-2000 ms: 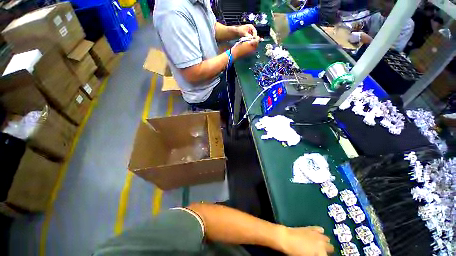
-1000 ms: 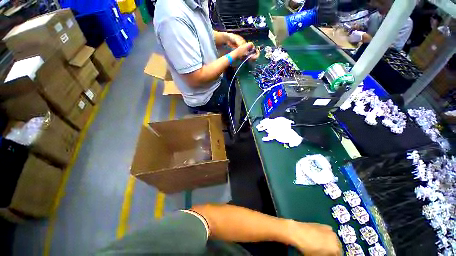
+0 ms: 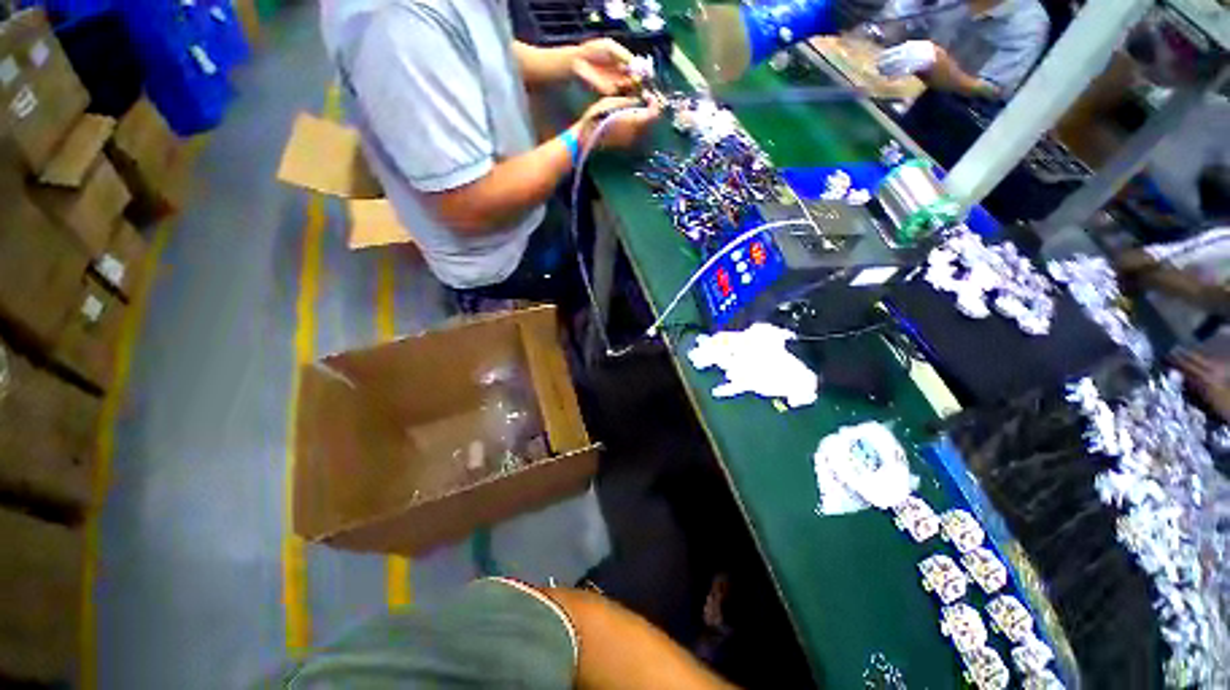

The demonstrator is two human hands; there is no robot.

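Note:
White plastic assemblies [image 3: 963,625] stand in two rows on the green bench mat at the lower right, running off the bottom edge. A crumpled clear plastic bag [image 3: 865,468] lies at the far end of the rows. A white glove [image 3: 757,364] lies limp beyond the bag. My left forearm shows at the bottom edge, but the hand is cut off by the frame. My right hand is not in view.
An open cardboard box [image 3: 445,445] stands on the floor at left. A black machine [image 3: 796,270] with a hose and a solder reel [image 3: 913,200] sit up the bench. A person works beyond. Unsorted white parts [image 3: 1147,499] lie on the black surface at right.
The view has shifted, so the box and the other person sit further left. My left hand, earlier beside the rows, has dropped out of the bottom of the picture.

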